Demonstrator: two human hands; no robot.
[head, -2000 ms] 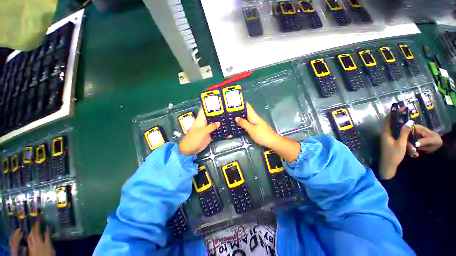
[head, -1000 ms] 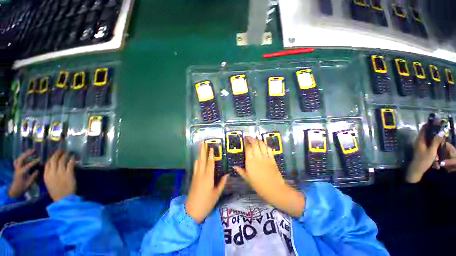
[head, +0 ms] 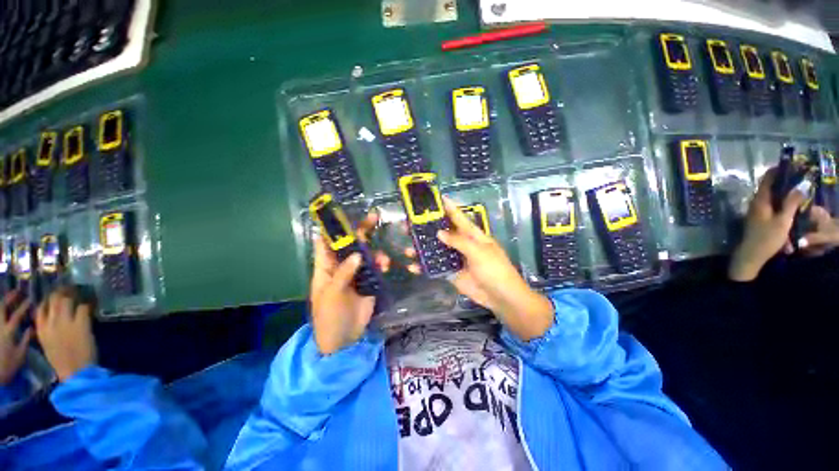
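Observation:
My left hand (head: 342,292) holds a keypad phone (head: 333,221) with a dark screen, tilted, over the front left of the clear blister tray (head: 593,78). My right hand (head: 488,267) holds another keypad phone (head: 425,207), also dark-screened, raised over the tray. The tray's back row holds several phones with lit white screens, such as one phone (head: 474,129), and its rightmost back pocket has no phone. In the front row a phone (head: 475,219) is partly hidden behind my right hand, and two phones with lit screens lie to its right.
A red stick (head: 494,37) lies behind the tray. Neighbouring clear trays hold phones at left (head: 138,198) and right (head: 655,120). Other people's hands work at the far left (head: 64,331) and right (head: 768,225). A black tray (head: 64,37) is at the upper left.
The two earlier lit phones are now in the tray's back row. Both hands then reached into the front-left pockets and have lifted two dark-screened phones. The view has shifted.

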